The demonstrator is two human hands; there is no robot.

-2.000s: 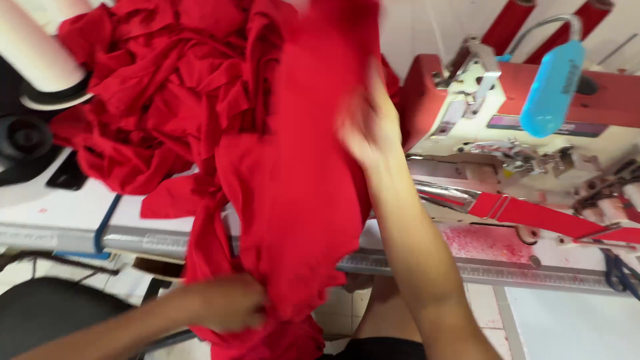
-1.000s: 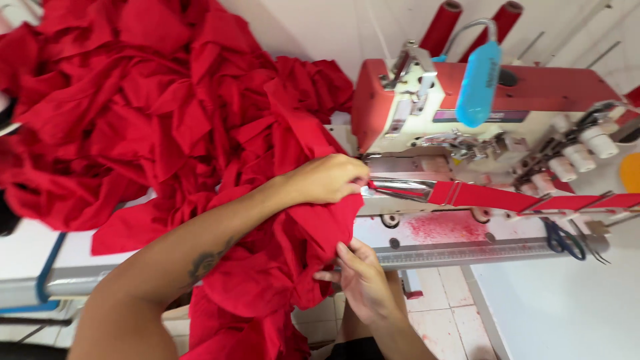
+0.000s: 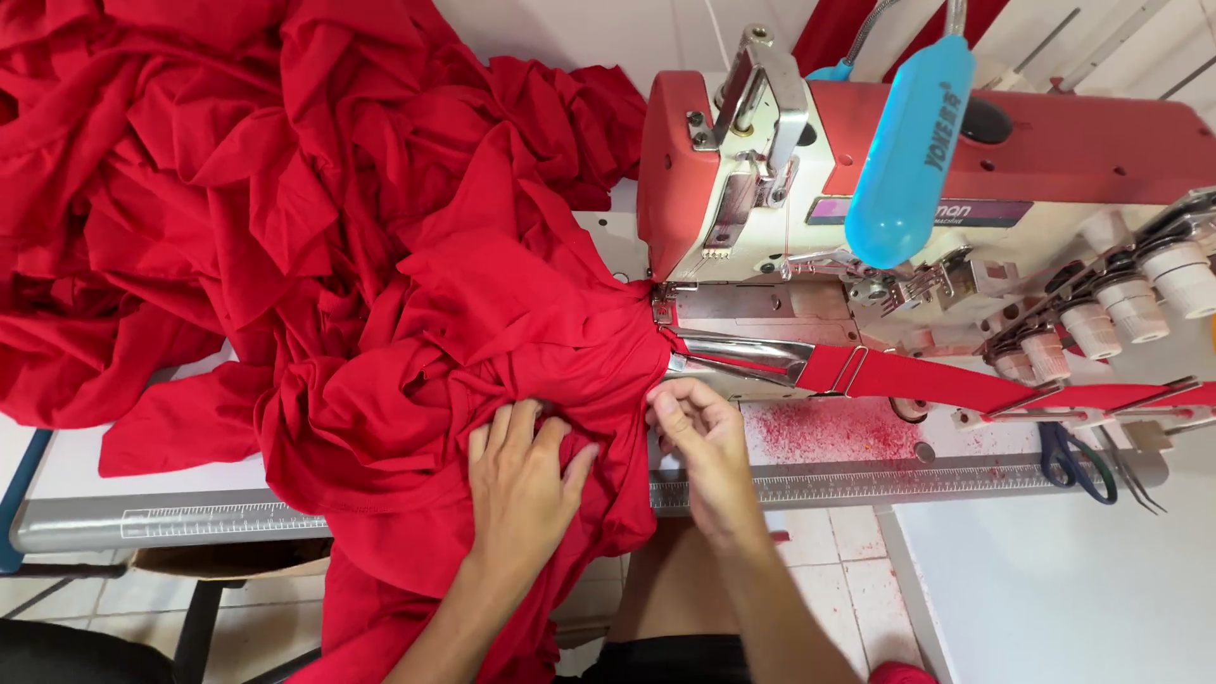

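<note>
Red knit fabric (image 3: 532,304) reaches to the presser foot (image 3: 663,306) of a red and cream industrial sewing machine (image 3: 1026,152). My left hand (image 3: 522,465) lies on the gathered fabric in front of the machine, fingers bent, some tips sunk in the folds. At the fabric's right edge is my right hand (image 3: 698,437), its thumb and index finger pinched at the cloth beside the metal binder folder (image 3: 750,356). Through that folder runs a red fabric strip (image 3: 931,380), which comes from the right across wire guides.
A large red fabric heap (image 3: 190,171) covers the left. A blue lamp (image 3: 912,152) hangs before the machine head. Scissors (image 3: 1073,463) and tweezers (image 3: 1130,472) lie at the right by the ruler-marked table edge (image 3: 855,482). Red lint (image 3: 826,432) is scattered below the folder.
My left hand has moved from beside the folder down onto the gathered fabric. My right hand has moved up to the cloth's edge near the folder. Two seconds ago the cloth was lifted in front of the machine.
</note>
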